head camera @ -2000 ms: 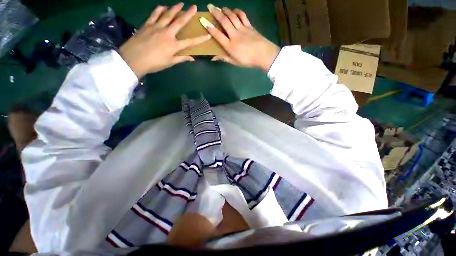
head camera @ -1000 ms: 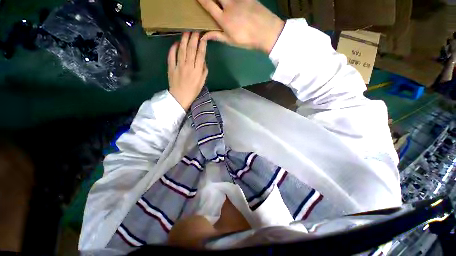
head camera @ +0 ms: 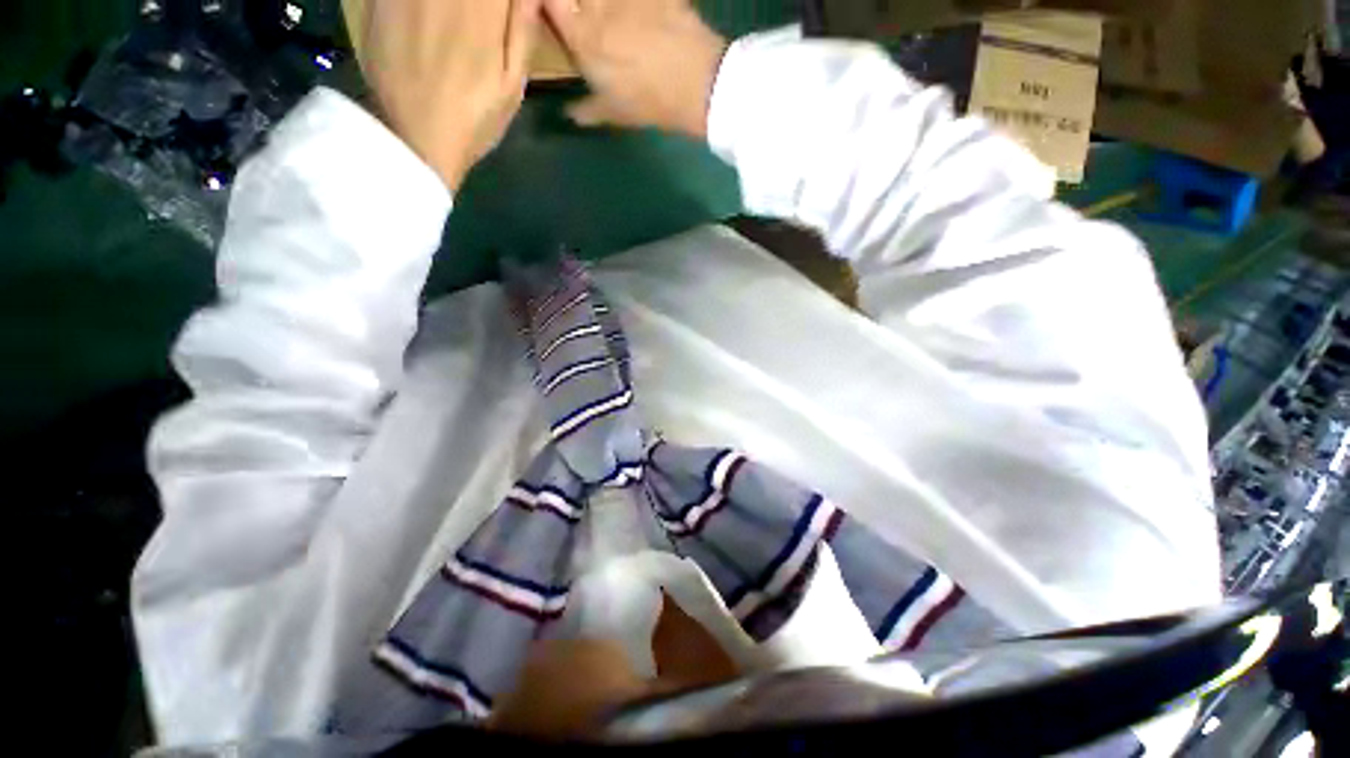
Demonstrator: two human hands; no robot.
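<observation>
A small brown carton lies on the green bench at the top edge of the view, partly cut off and largely covered by my hands. My left hand lies over its left and middle part, with the fingertips at or beyond the picture's edge. My right hand is at its right side, fingers towards the carton and partly cut off. Whether either hand grips the carton or only presses on it cannot be told. The carton's contents are hidden.
A crumpled clear bag with dark pieces lies left of the carton on the green bench. At the right stand a printed brown carton and larger brown cartons. A blue stool is beyond them.
My left hand has moved from the carton's near edge up onto it. My right hand has shifted left. The carton sits farther up and left in the view, more cut off.
</observation>
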